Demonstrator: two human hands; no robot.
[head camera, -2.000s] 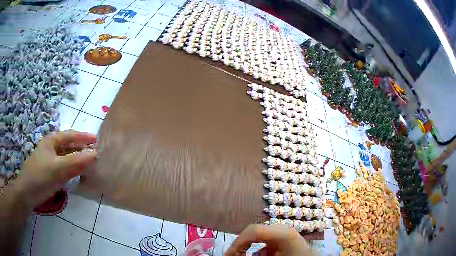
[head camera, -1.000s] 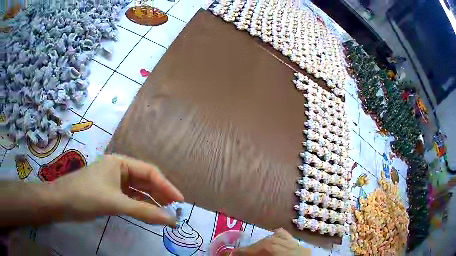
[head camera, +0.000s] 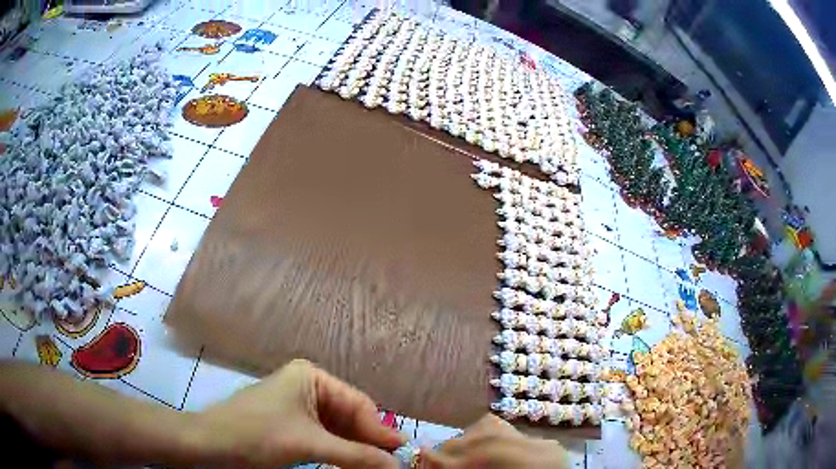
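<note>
My left hand (head camera: 312, 421) is at the near edge of the brown board (head camera: 339, 229), its thumb and fingertips pinched on a small grey-white figure piece (head camera: 406, 452). My right hand (head camera: 495, 446) is beside it, cut off by the bottom edge, with its fingertips at the same piece. Whether my right fingers hold a part of their own is hidden. Assembled figures (head camera: 550, 302) stand in tight rows along the right side of the board.
A loose heap of grey-white pieces (head camera: 73, 183) lies at left, a peach heap (head camera: 692, 394) at right. More figure rows (head camera: 449, 82) stand beyond the board. Dark green miniature trees (head camera: 706, 206) line the far right. The printed tablecloth (head camera: 229, 165) shows between them.
My left hand has moved right from the left side of the board, carrying the small whitish piece, and now meets my right hand at the near edge. The camera view has shifted too.
</note>
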